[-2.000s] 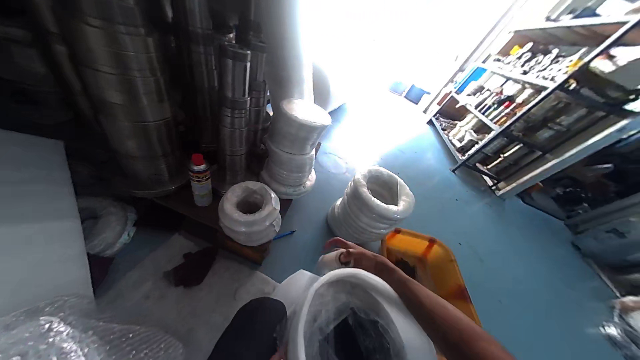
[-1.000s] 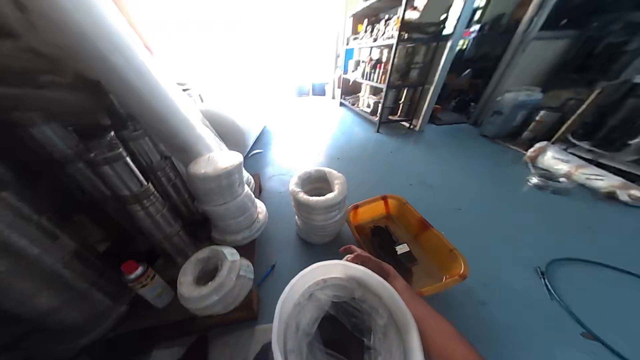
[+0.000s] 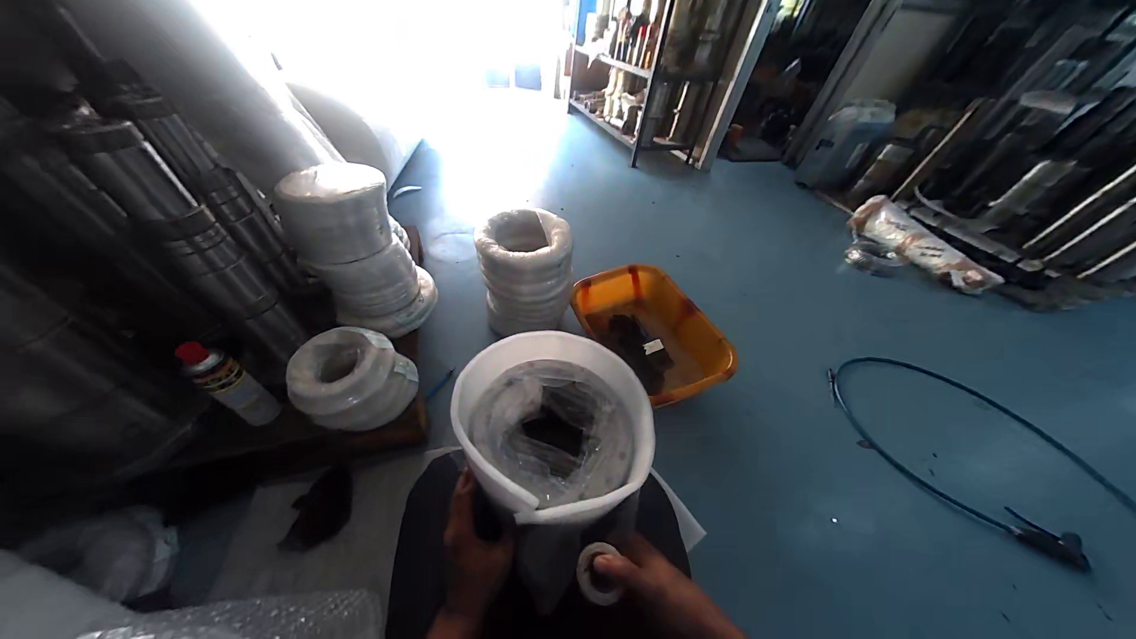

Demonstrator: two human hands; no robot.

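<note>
A coil wrapped in clear plastic film (image 3: 617, 435) sits inside a rolled sleeve of white foam sheet (image 3: 552, 513), on my lap. The sleeve's edges overlap on the side nearest me. My left hand (image 3: 475, 550) rests against the lower left of the sleeve; its fingertips are partly hidden. My right hand (image 3: 652, 581) holds a roll of tape (image 3: 600, 574), with the thumb at its hole, just below the sleeve's right side.
Wrapped coils stand stacked ahead (image 3: 525, 275) and at the left (image 3: 342, 240). A lower wrapped coil (image 3: 351, 382) lies beside a red-capped spray can (image 3: 229, 383). An orange basin (image 3: 701, 355) holds dark items. A hose (image 3: 923, 484) lies on the right floor; metal shelving (image 3: 643, 106) stands behind.
The view has swung a lot. My right hand, at the far side of the sleeve before, is now at the near side with the tape roll. My left hand has come into view.
</note>
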